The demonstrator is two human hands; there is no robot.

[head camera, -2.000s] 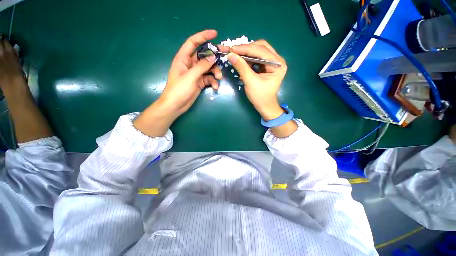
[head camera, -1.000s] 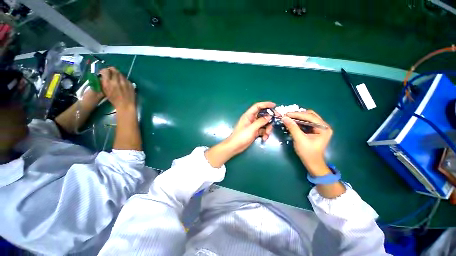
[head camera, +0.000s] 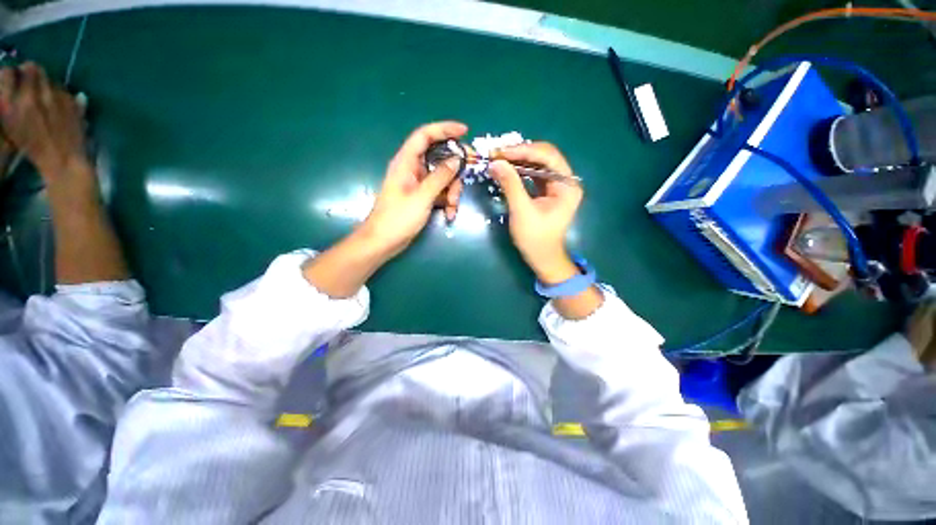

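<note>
My left hand holds a small round dark assembly between thumb and fingers. My right hand holds thin silver tweezers, pointing left toward the assembly. The fingertips of both hands are close together at the assembly's right side. A loose pile of small white plastic pieces lies on the green mat just beyond my fingers, with a few bits scattered below. Whether the tweezer tips grip a piece is too small to tell. A blue wrist strap is on my right wrist.
A black marker pen lies beside a white label beyond my right hand. A blue equipment box with hoses stands at the right. A pale rail crosses the back. A neighbour's hand is at the left; another person's sleeve is lower right.
The view swung left, then back. My hands stay together at the assembly; the dark ring now shows more openly between my left fingers.
</note>
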